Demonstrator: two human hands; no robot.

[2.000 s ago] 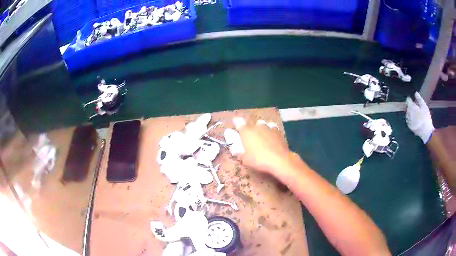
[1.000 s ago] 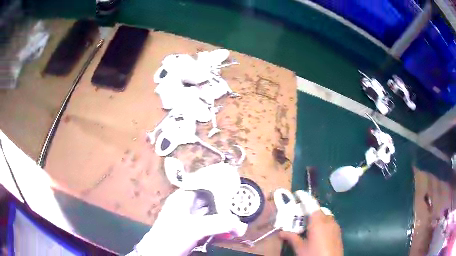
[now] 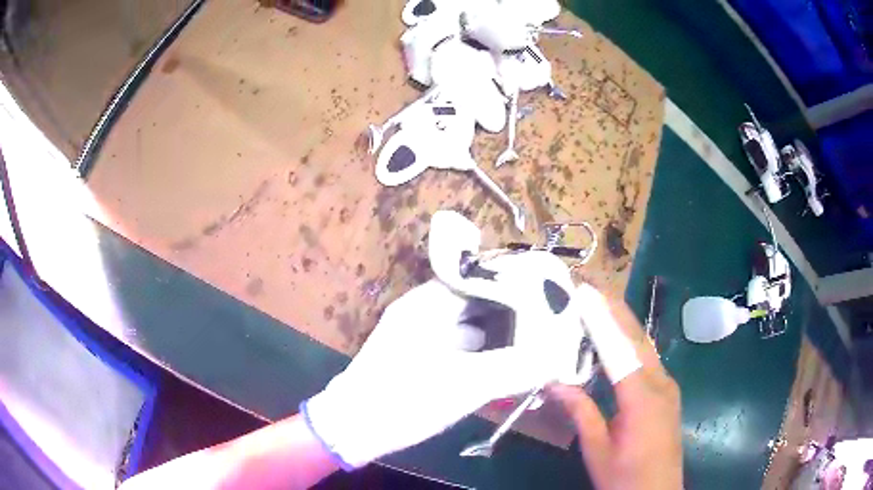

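A glossy white part-built motorcycle body (image 3: 522, 278) with black details is held low over the board's front edge. My left hand (image 3: 412, 373), in a white glove with a blue cuff edge, grips it from the left and below. My right hand (image 3: 627, 397), bare with a white covering on a finger, touches its right side, where a second white piece (image 3: 560, 335) seems to overlap it. Glare hides where one ends. A silvery rod sticks out below. The wheel is mostly hidden behind the right fingers, if it is there.
White body assemblies (image 3: 459, 86) overlap on the stained brown board (image 3: 239, 191). A white glue bottle (image 3: 713, 319) lies right of the board beside a line unit (image 3: 769, 282). A small dark bar (image 3: 653, 304) is nearer. Two more units (image 3: 764, 158) sit farther back. The phone shows partly at top.
The view has shifted, so the board sits higher. The body in my left hand has been turned and lifted. My right hand has brought its white piece from the right against the body.
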